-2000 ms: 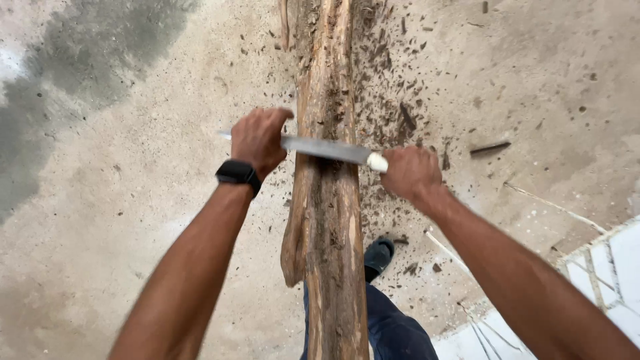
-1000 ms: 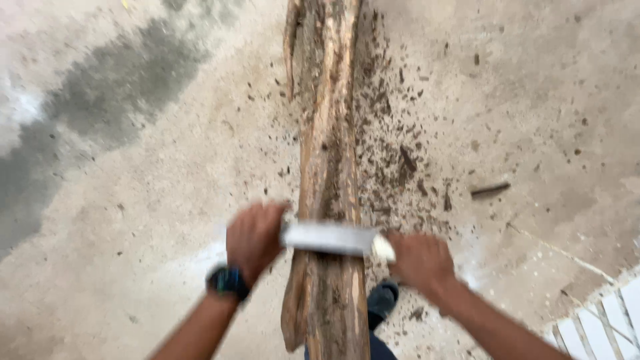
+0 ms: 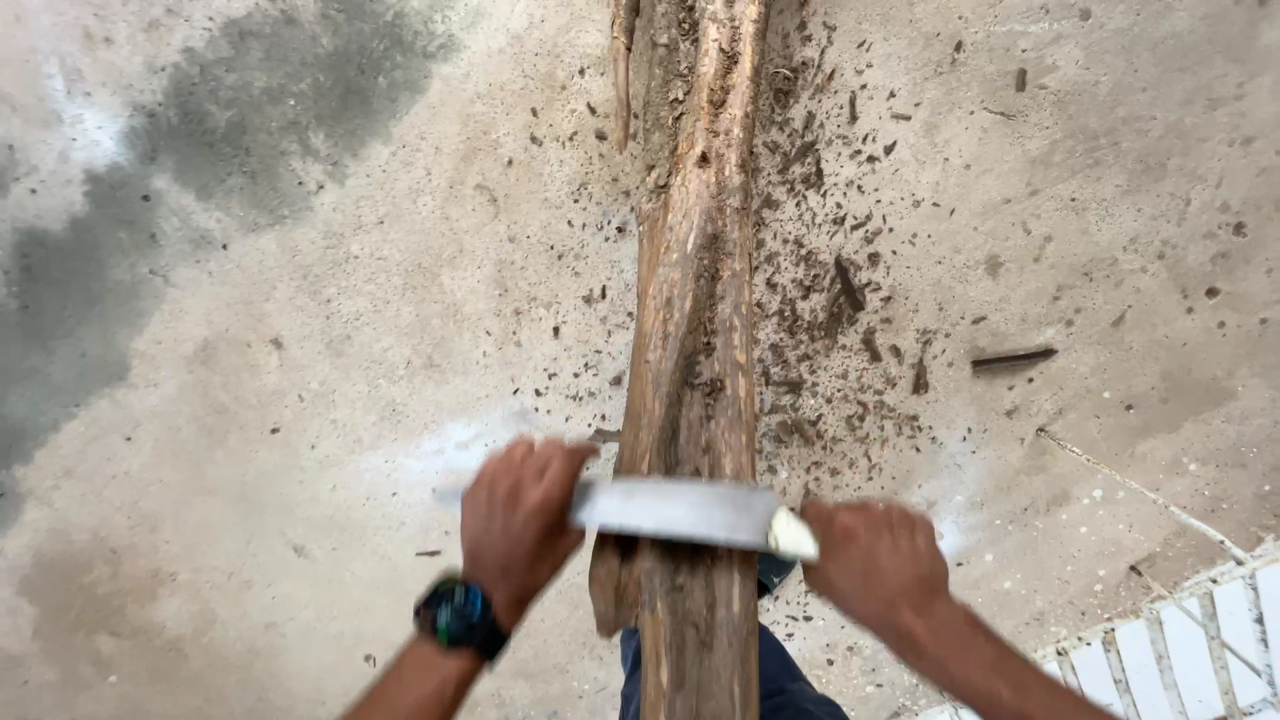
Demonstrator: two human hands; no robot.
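Observation:
A long, bark-stripped log (image 3: 700,350) runs from the top of the view down between my legs. Across its near part lies a wide metal blade (image 3: 675,510), blurred, with a pale handle end (image 3: 793,535) on the right. My left hand (image 3: 522,520), with a dark watch on the wrist, is closed around the blade's far end at the log's left side. My right hand (image 3: 875,560) grips the handle on the right of the log. Most of the handle is hidden inside my right fist.
Bark chips (image 3: 830,310) litter the concrete floor (image 3: 350,380), mostly right of the log. A longer bark strip (image 3: 1013,358) lies farther right. White tiles or slats (image 3: 1185,640) with a thin stick (image 3: 1140,490) are at the lower right. A side branch (image 3: 622,90) hangs by the log's top left.
Both hands and the blade have moved along the log toward my body since two seconds ago. Both hands keep their hold.

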